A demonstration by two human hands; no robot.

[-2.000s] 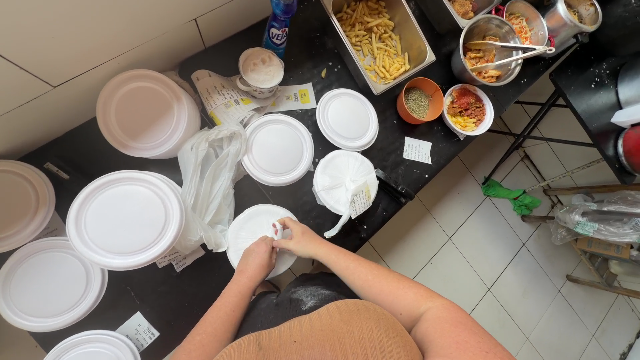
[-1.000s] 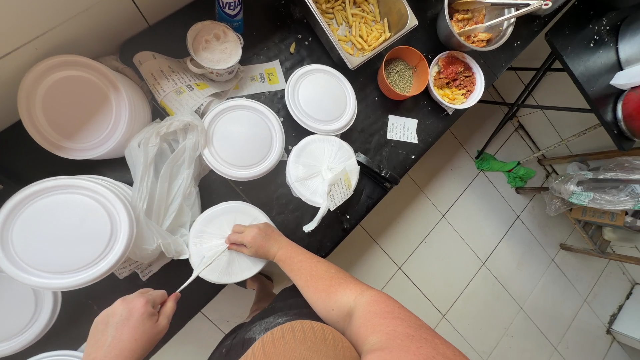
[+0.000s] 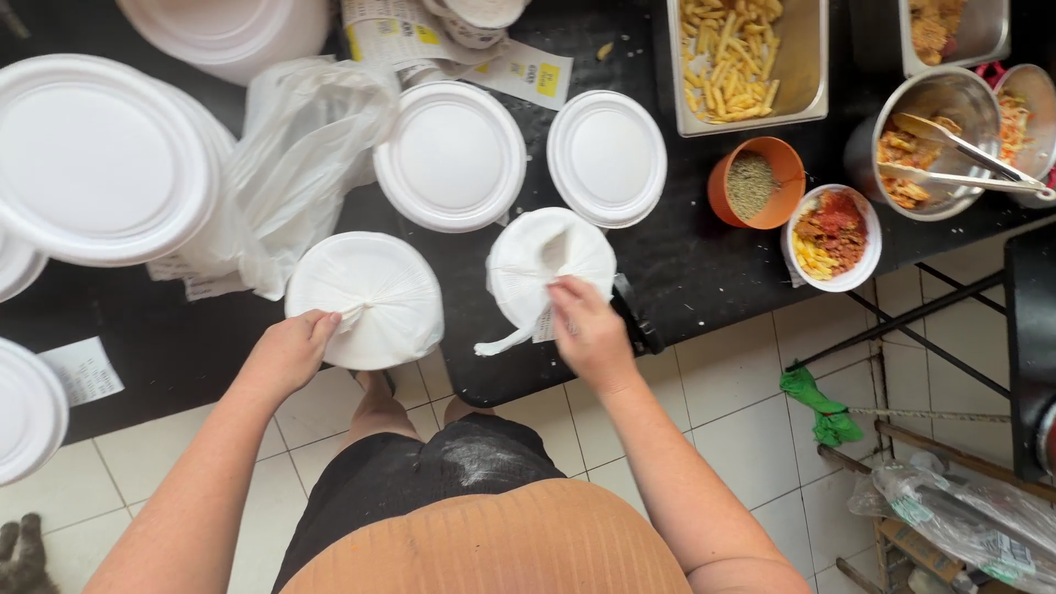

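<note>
A round white container wrapped in a thin plastic bag, its top twisted into a knot, sits at the front edge of the black table. My left hand pinches the gathered plastic at its left side. To the right is a smaller bagged round container with a printed slip partly hidden at its front and a loose plastic tail. My right hand has its fingertips on the knot of that bag. Two lidded white foam containers stand just behind.
White plastic bags lie left, beside large lidded containers. At right are a steel tray of fries, an orange cup of herbs, a filled white bowl and a pot with tongs. An animal's paw shows on the floor.
My right hand has moved from the left bagged container to the smaller one at right. My left hand, earlier pulling a plastic strand out to the lower left, is now close to the knot.
</note>
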